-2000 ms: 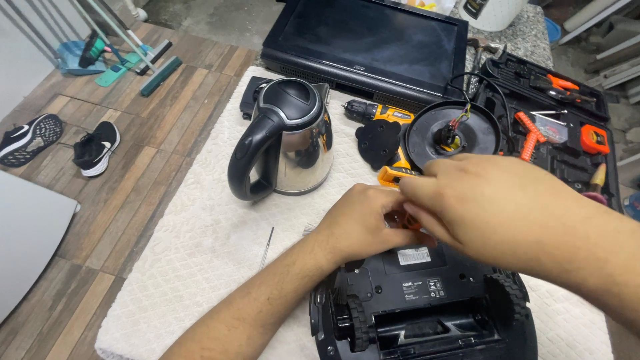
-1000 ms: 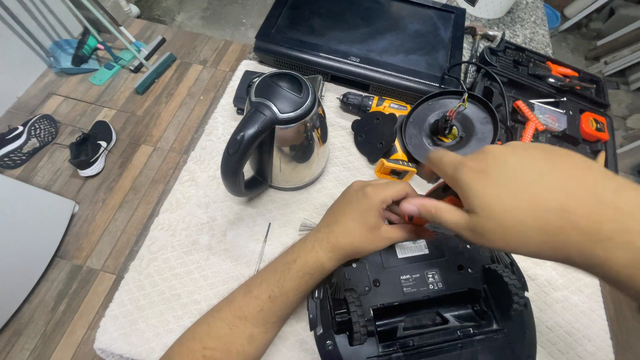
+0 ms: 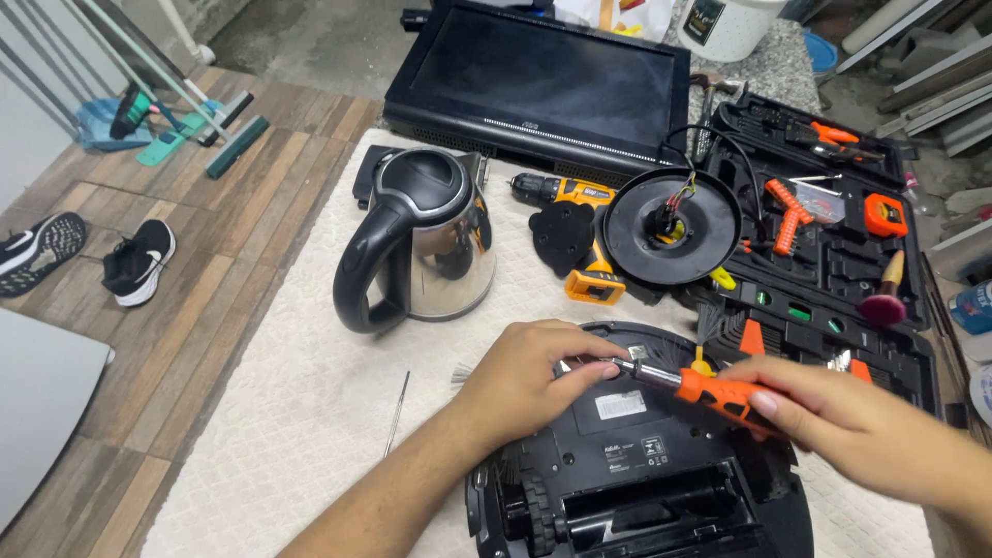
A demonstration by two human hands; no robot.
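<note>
My right hand [image 3: 806, 418] is closed around the orange handle of a screwdriver [image 3: 717, 394], which lies nearly level and points left. At its metal tip, the thumb and fingers of my left hand [image 3: 542, 372] pinch a small metal piece, perhaps a bit; the fingers partly hide it. Both hands are over a robot vacuum cleaner [image 3: 597, 453], turned underside up, with its wheel and brush slot showing. A side brush with a yellow hub [image 3: 700, 363] is at its upper right edge. Left of the vacuum, a thin metal rod [image 3: 397, 415] rests on the white cloth [image 3: 310, 434].
An electric kettle [image 3: 449, 232], a yellow cordless drill [image 3: 573, 190] and a round black base with wires [image 3: 673, 225] stand beyond the vacuum. A monitor [image 3: 542, 85] lies at the back. An open tool case [image 3: 845, 271] spreads along the right, with a tape measure [image 3: 885, 215].
My right hand has moved right and down, away from my left hand, and the screwdriver now shows between them. My left hand stays over the vacuum's upper edge.
</note>
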